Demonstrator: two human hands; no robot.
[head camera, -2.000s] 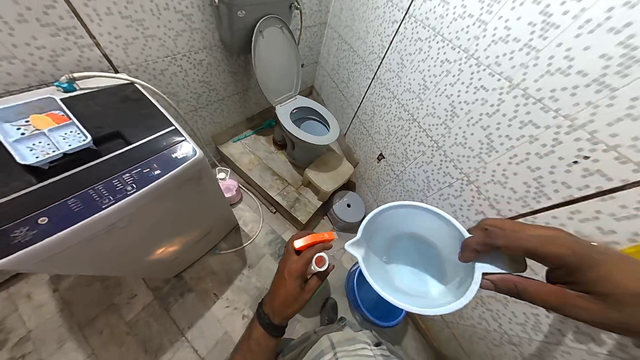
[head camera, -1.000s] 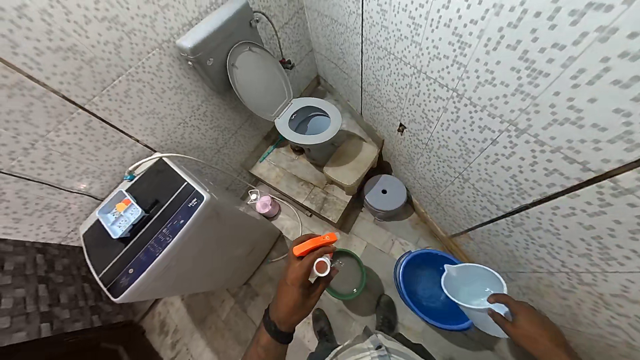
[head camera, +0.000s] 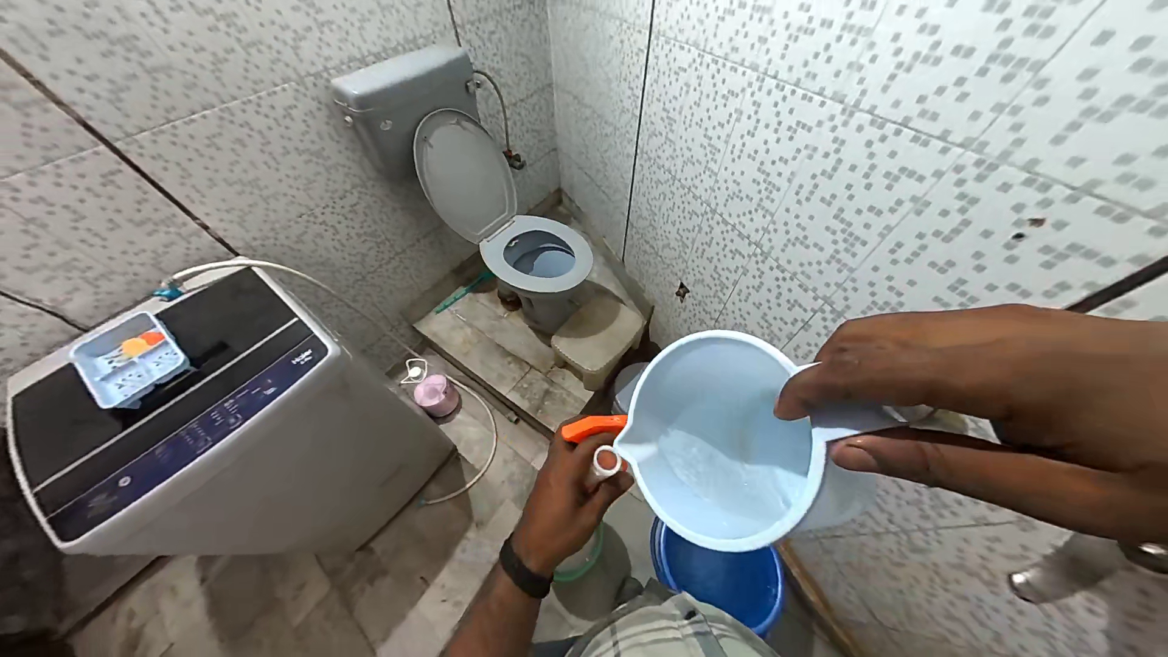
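Note:
My left hand (head camera: 570, 497), with a dark wristband, is closed around a small white tube-like piece (head camera: 606, 462) with an open round end; an orange plastic part (head camera: 593, 428) sticks out above the fingers. My right hand (head camera: 985, 411) grips the handle of a pale blue plastic mug (head camera: 721, 447) between thumb and fingers. The mug is tilted, its spout right beside the white open end, and some clear water shows inside it. Below the mug stands a blue bucket (head camera: 721, 575). What the left fingers wrap around is mostly hidden.
A grey toilet (head camera: 543, 260) with its lid up stands on a raised tiled step, a beige stool (head camera: 598, 338) beside it. At left is a washing machine (head camera: 265, 484) carrying a blue tray (head camera: 128, 365). A pink container (head camera: 436, 395) and a hose lie on the floor.
The mug was low over the blue bucket one second ago; my right hand has raised it leftward to the piece in my left hand. The view has shifted.

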